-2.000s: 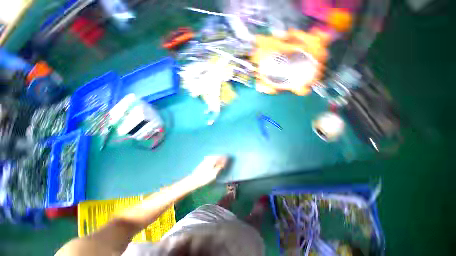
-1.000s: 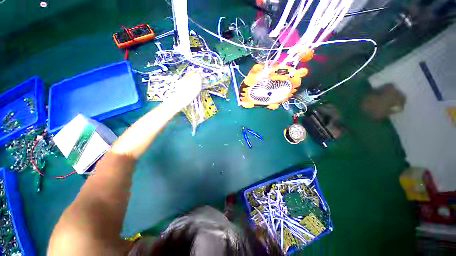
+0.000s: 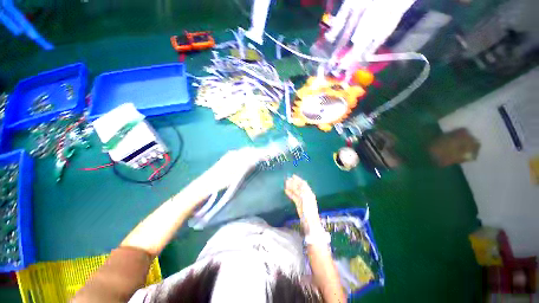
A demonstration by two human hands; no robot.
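Note:
My left hand [image 3: 247,157] holds a circuit board [image 3: 283,150] above the middle of the bench. The board is blurred, and white lead wires [image 3: 220,204] hang back from it under my left forearm. My right hand [image 3: 299,190] is just below and right of the board, apart from it. Its fingers are blurred and nothing shows in them. A heap of wired boards [image 3: 239,89] lies beyond, yellow-tan with tangled white wires. The blue bin [image 3: 378,260] with boards and wires is at lower right, partly behind my right forearm.
A white box [image 3: 133,139] with red and black leads stands at left, near blue trays [image 3: 142,92] and small loose boards [image 3: 53,136]. An orange fan [image 3: 322,106], solder spool [image 3: 346,158] and dark box [image 3: 378,148] stand at right. A yellow basket [image 3: 65,281] is below; an orange-red meter [image 3: 192,41] is behind.
My left hand has moved from the heap back toward me, now with a wired board. My right hand has come into view beside the blue bin. The view has shifted left.

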